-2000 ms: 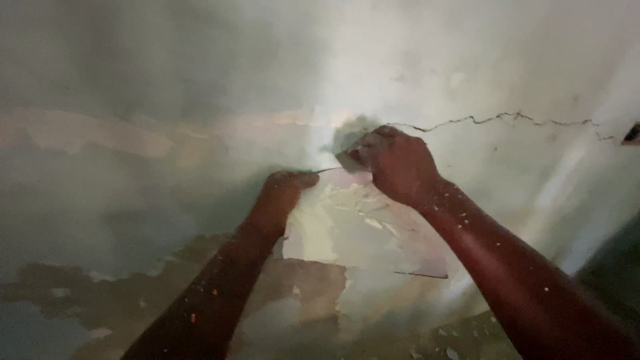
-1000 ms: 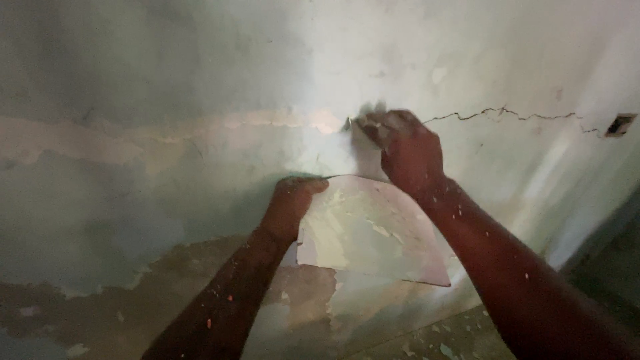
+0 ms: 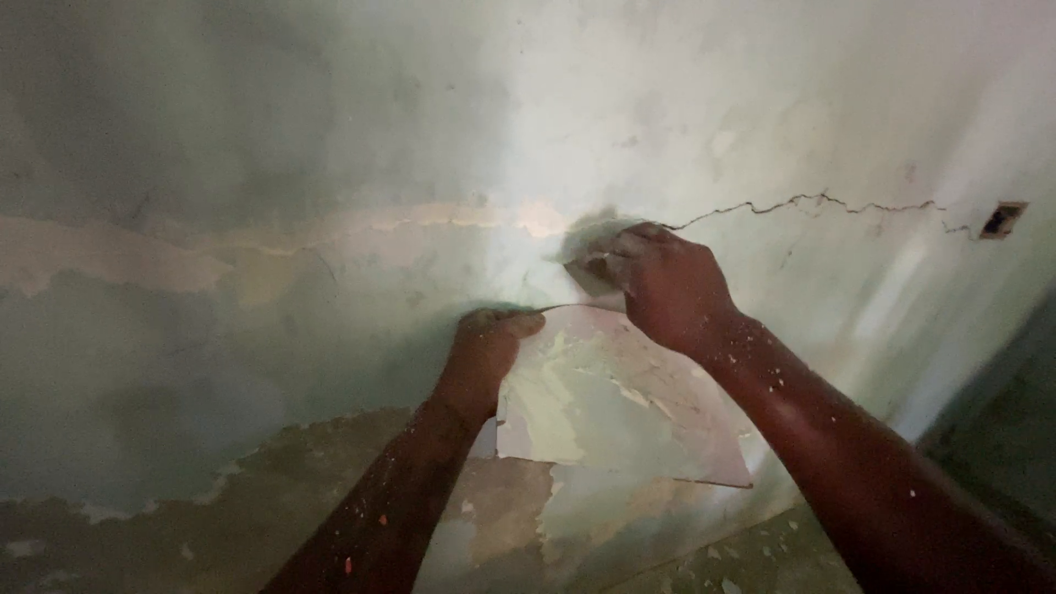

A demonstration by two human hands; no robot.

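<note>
My left hand [image 3: 497, 342] pinches the upper left edge of a thin, curved sheet [image 3: 610, 396] smeared with pale filler, which hangs below it in front of the wall. Just above the sheet, my right hand [image 3: 672, 280] grips a small flat scraper [image 3: 596, 279], its blade partly hidden by the fingers and by shadow. That hand is at the wall, at the left end of a jagged crack [image 3: 751, 206]. Leftward from there runs a band of pinkish filler [image 3: 396, 223].
A recessed wall box [image 3: 1002, 220] sits at the right end of the crack. Low on the wall the paint has peeled to brown patches [image 3: 330, 462]. A floor strewn with flakes [image 3: 759, 553] shows at the lower right, beside a dark area [image 3: 998, 437].
The right hand rose from the sheet's top edge to the wall, and now sits slightly lower than a second ago. The left hand keeps its hold on the sheet.
</note>
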